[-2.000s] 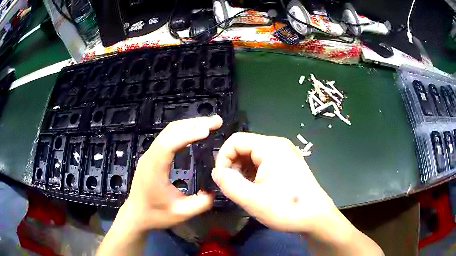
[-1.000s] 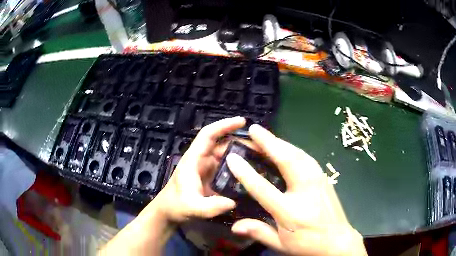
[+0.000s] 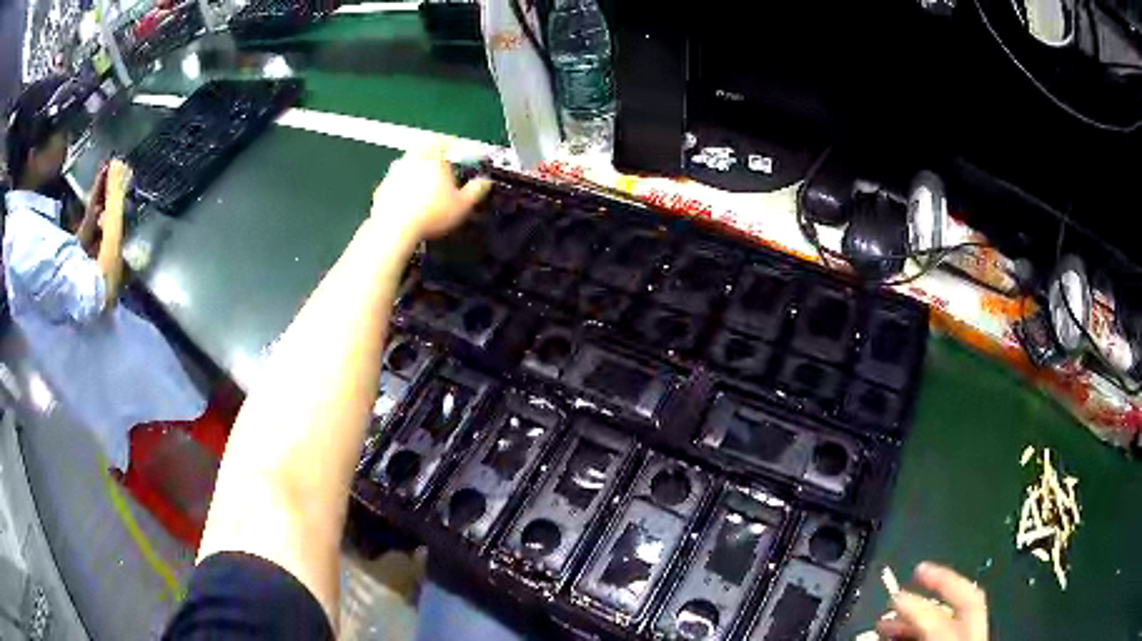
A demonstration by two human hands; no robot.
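The large black blister tray (image 3: 695, 407) lies across the middle, with rows of housings or pockets with round recesses and shiny patches. My left hand (image 3: 430, 198) reaches to its far left corner, fingers over the dark edge; whether they hold anything is unclear. My right hand (image 3: 942, 606) is at the bottom edge, partly cut off, with bent fingers beside a small pale strip (image 3: 890, 580) on the green mat; its grip is unclear. A pile of thin pale sticks (image 3: 1047, 515) lies further right.
A clear bottle (image 3: 581, 78) stands back left. Behind the tray is a ledge with red-orange markings (image 3: 751, 228), a black mouse (image 3: 873, 235) and scanners with cables (image 3: 928, 215). Another person (image 3: 56, 238) works far left near another black tray (image 3: 207, 140).
The view has swung left. My hands have parted: the left went to the tray's far left corner, the right to the near pale pieces. The dark housing between them is no longer visible there.
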